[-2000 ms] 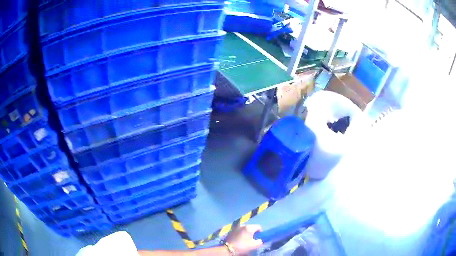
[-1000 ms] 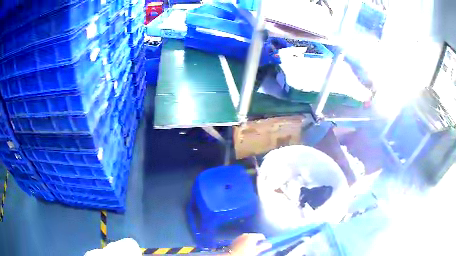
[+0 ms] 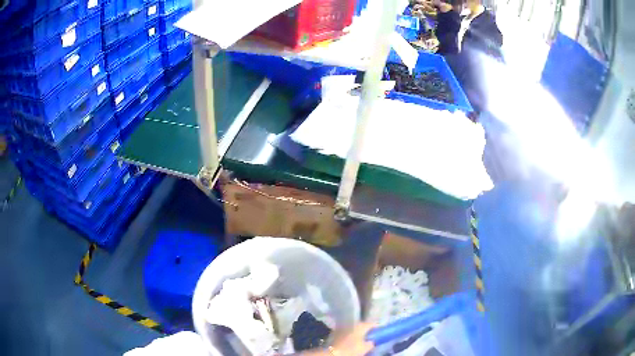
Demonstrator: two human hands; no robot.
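A blue crate shows at the bottom edge, cut off by the frame. It has a pale lining with dark pieces on it. My left hand is blurred and partly cut off; its fingers are closed on the crate's left rim. A white sleeve shows at the bottom left. My right hand is not in view.
A white bin holding crumpled waste stands just ahead, beside a blue stool. Behind is a green workbench with metal posts. Stacked blue crates are left, an open cardboard box right, people beyond.
The view has turned right. The crate stack and blue stool have shifted left, and the white bin is now in front. My left hand stays on the crate's rim.
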